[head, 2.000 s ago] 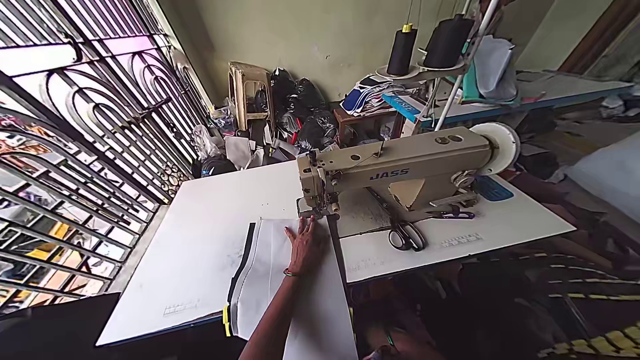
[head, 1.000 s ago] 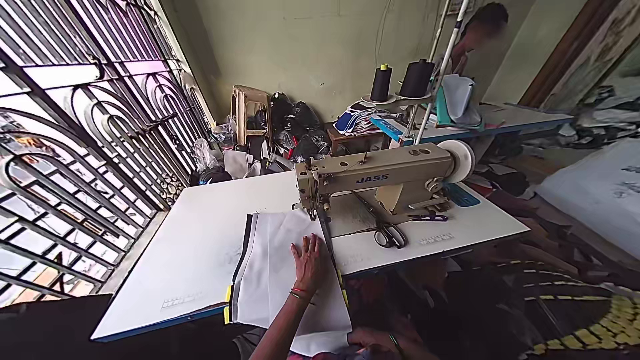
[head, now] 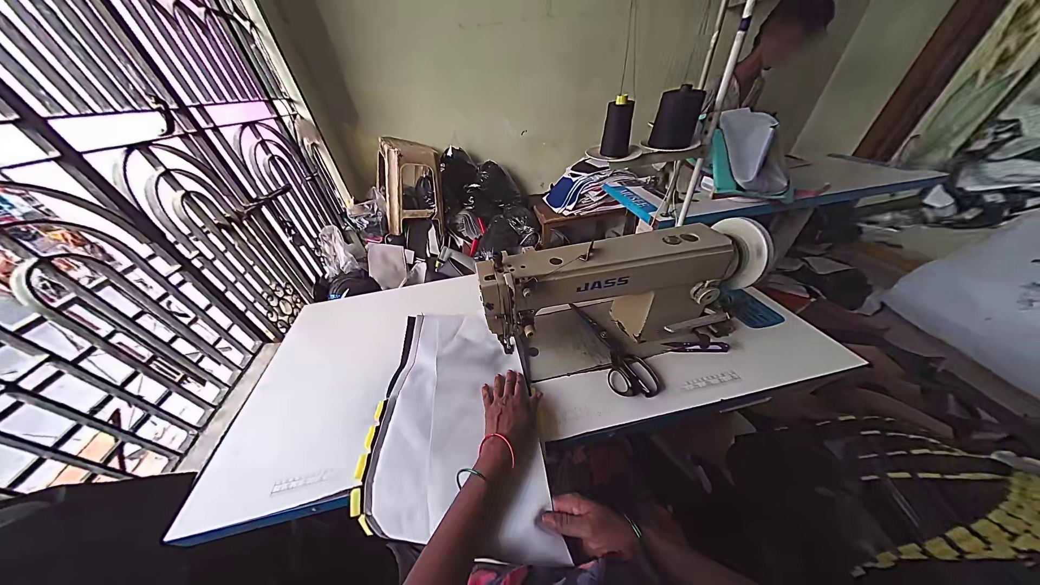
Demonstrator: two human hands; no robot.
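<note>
A white fabric panel [head: 439, 422] with a dark strip and yellow pieces along its left edge lies on the white sewing table [head: 268, 422]. Its right edge runs under the needle area of a beige industrial sewing machine [head: 609, 268]. My left hand [head: 509, 410] rests flat on the panel near its right edge, just in front of the needle, fingers a little apart. Below the table's front edge, my right hand [head: 589, 524] pinches the panel's lower right edge between thumb and fingers. Black-handled scissors [head: 634, 375] and small thread snips [head: 699, 347] lie on and beside the machine bed.
Two black thread cones [head: 619, 128] stand on a rack behind the machine. At left is a metal grille [head: 162, 219]. Behind the table are a plastic stool [head: 410, 183] and black bags [head: 487, 187]. Another person [head: 788, 41] is at a second table [head: 853, 179].
The panel has moved forward past the needle, and more yellow pieces show along its left edge than two seconds ago. My right hand has come into clearer sight. The view has shifted.
</note>
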